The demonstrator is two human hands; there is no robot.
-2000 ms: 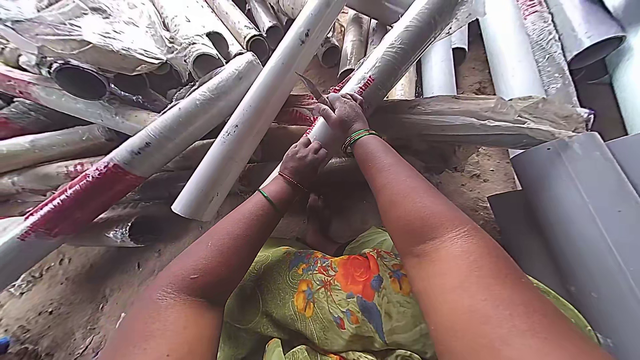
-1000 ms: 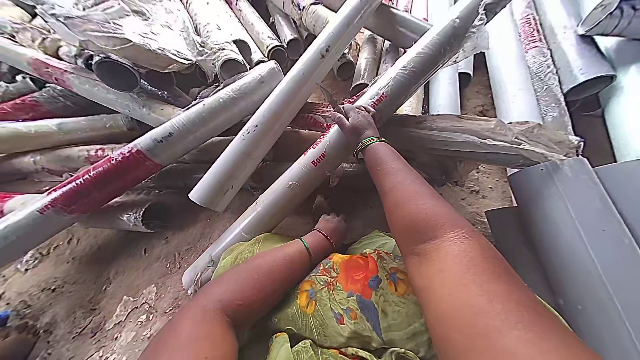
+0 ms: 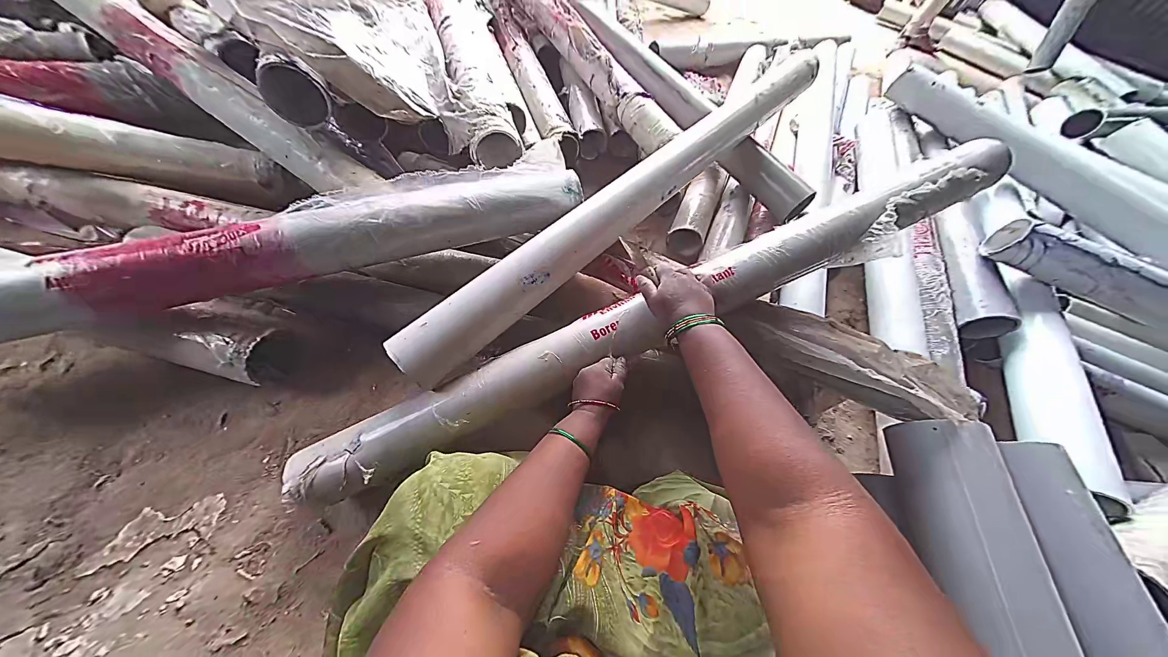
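Note:
A grey plastic pipe (image 3: pixel 511 379) wrapped in clear film with red print lies slanting across the middle, its lower end near my lap. My right hand (image 3: pixel 677 297) rests on its upper side beside the print, with a thin pointed tool (image 3: pixel 631 254) sticking out by the thumb; most of the tool is hidden. Against the pipe's near edge, my left hand (image 3: pixel 602 381) has its fingers closed; whether it pinches film is unclear. Just beyond lies a second pale pipe (image 3: pixel 547 265), nearly parallel. Torn, bunched film (image 3: pixel 890 214) hangs around the wrapped pipe's far end.
Film-wrapped pipes (image 3: pixel 493 137) are piled across the back, some with red bands. A red-banded pipe (image 3: pixel 182 265) juts in from the left. Wide grey pipes (image 3: pixel 967 529) stand close at lower right, and more white pipes (image 3: pixel 1058 383) lie beyond. Bare earth floor (image 3: pixel 119 511) shows at left.
The wrapped pipe has shifted down and left, its lower end now showing near my lap. My left hand left its upper side, dropped toward my lap, then rose to its near edge.

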